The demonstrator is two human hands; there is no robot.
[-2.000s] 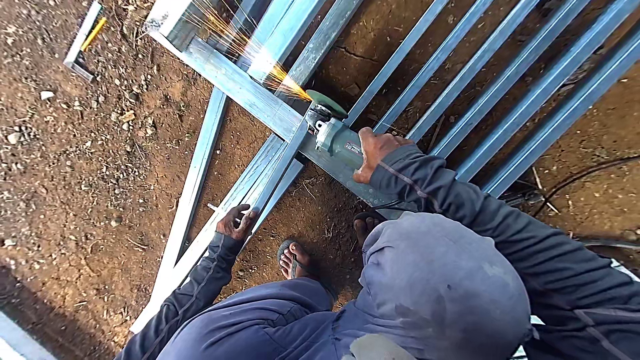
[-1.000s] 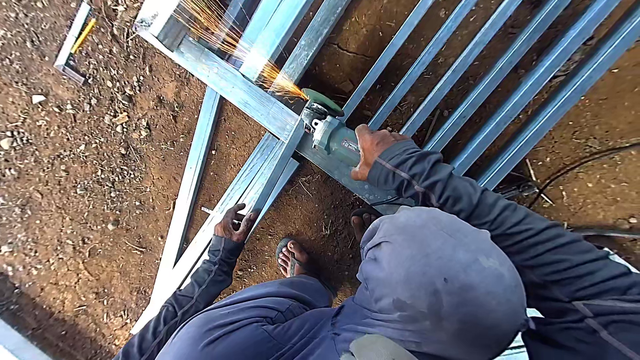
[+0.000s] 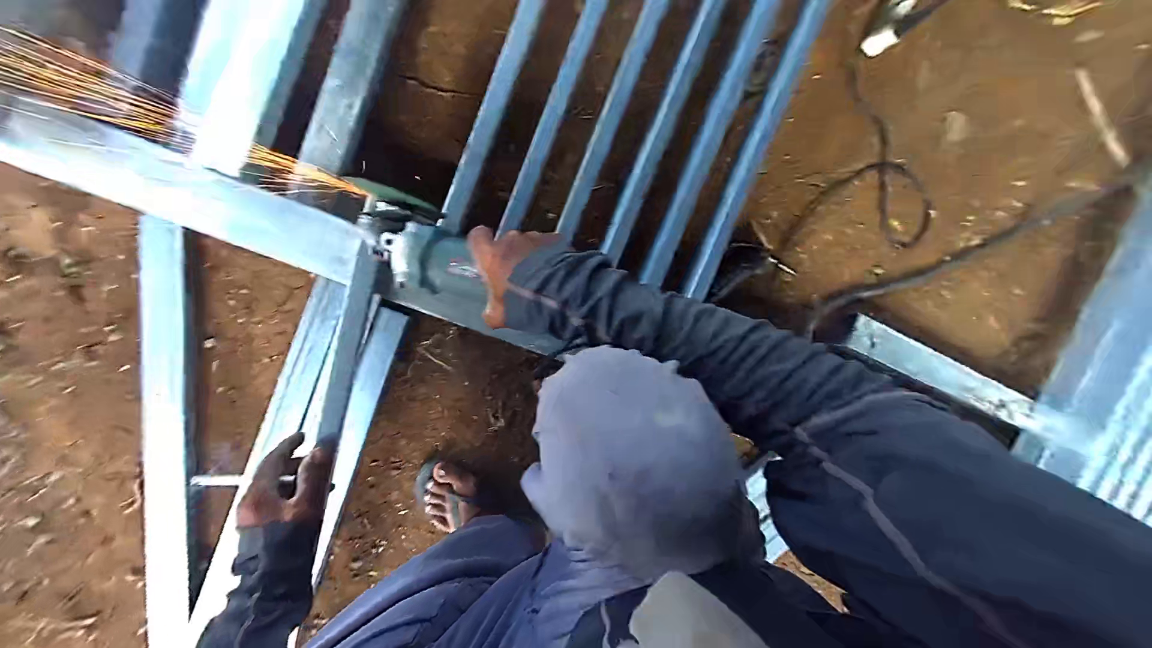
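My right hand is closed around the body of a green angle grinder. Orange sparks stream to the upper left from the grinder's disc, at the end of a metal tube. That tube meets a wide metal beam running across the view. My left hand grips the lower part of the tube, with thumb and fingers at its sides. The exact contact of disc and metal is hard to make out.
Several parallel metal bars lie beyond the beam. A dark cable loops over the brown soil at right. More metal tubes lie at left, and a corrugated metal piece at right. A sandalled foot stands below the beam.
The view has swung to the right, bringing the cable loop into sight. Both hands keep their hold, and sparks fly in all the frames.
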